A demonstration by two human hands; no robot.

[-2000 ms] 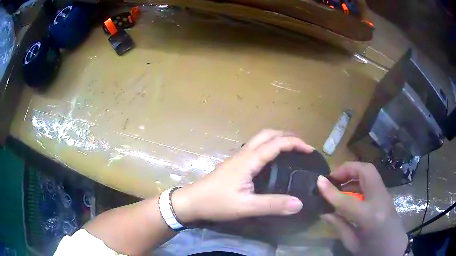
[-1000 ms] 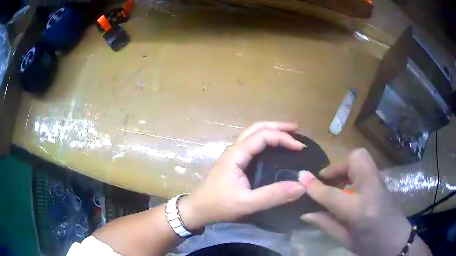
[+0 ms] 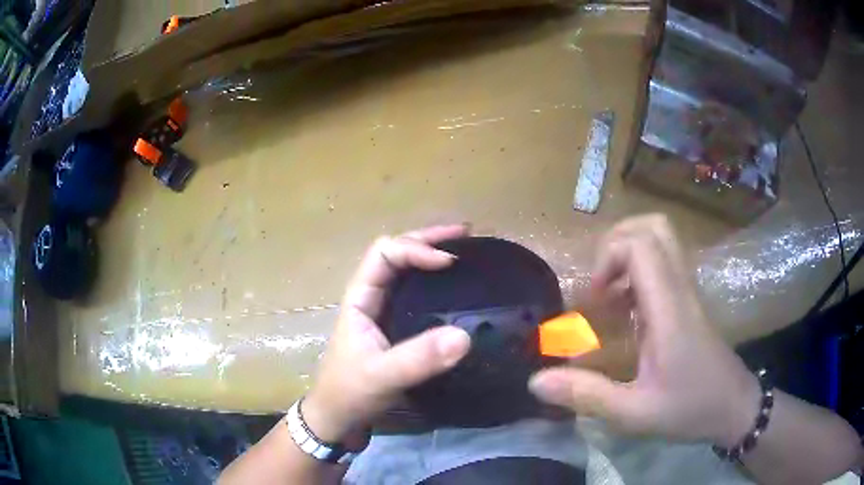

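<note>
My left hand (image 3: 393, 317) holds a round black speaker body (image 3: 483, 270) near the lower middle, fingers around its left side and thumb on the black cover plate (image 3: 502, 333). The plate lies on the speaker's upward face. An orange strap (image 3: 568, 335) sticks out to the right from the plate's edge. My right hand (image 3: 644, 332) is at the right, its fingers curled and raised away from the strap and its thumb at the speaker's lower right edge. It holds nothing that I can see.
A silver metal screw feeder (image 3: 706, 133) stands at upper right. A pale flat strip (image 3: 594, 163) lies left of it. Two dark speakers (image 3: 66, 258) sit at far left, beside loose black-and-orange pieces (image 3: 163, 142). A cable runs down the right. A crate is below the bench at lower left.
The view has shifted. My right fingers have come off the plate and opened away, and the orange strap now shows fully. My left hand still holds the speaker.
</note>
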